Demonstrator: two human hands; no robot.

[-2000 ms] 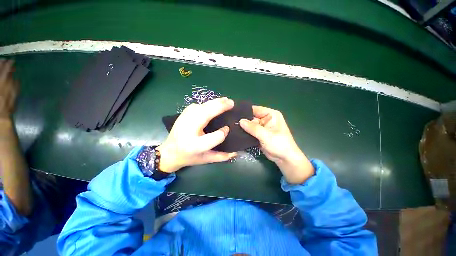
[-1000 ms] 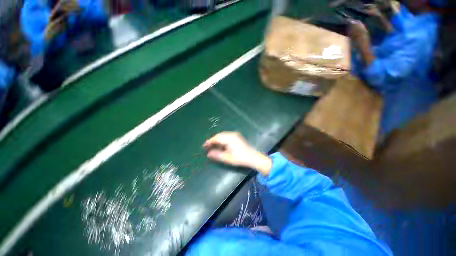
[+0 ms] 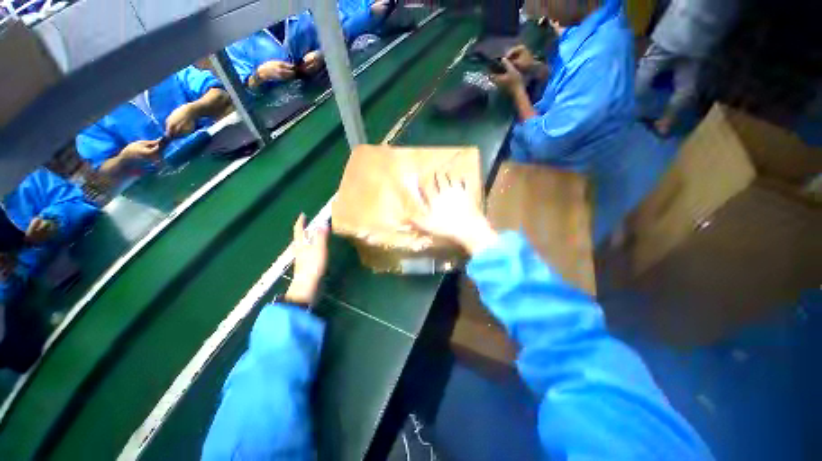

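A brown kraft paper parcel (image 3: 392, 185) with shiny tape sits on the green bench (image 3: 360, 378) at its front edge. My right hand (image 3: 448, 212) lies on top of the parcel with its fingers spread. My left hand (image 3: 308, 261) is upright beside the parcel's left side, near the white strip (image 3: 203, 356); its fingers are slightly blurred and it holds nothing that I can see. A pale label shows low on the parcel's near side.
Open cardboard cartons (image 3: 698, 225) stand on the floor at right, and another carton (image 3: 541, 216) is beside the bench. A person in blue (image 3: 586, 81) works beyond the parcel. Several others sit across the green belt. A metal post (image 3: 338, 76) rises behind the parcel.
The view has swung right, away from the rings and black panels. My right hand has moved onto the parcel, and my left hand has come into view beside it. No black panel is in my hands now.
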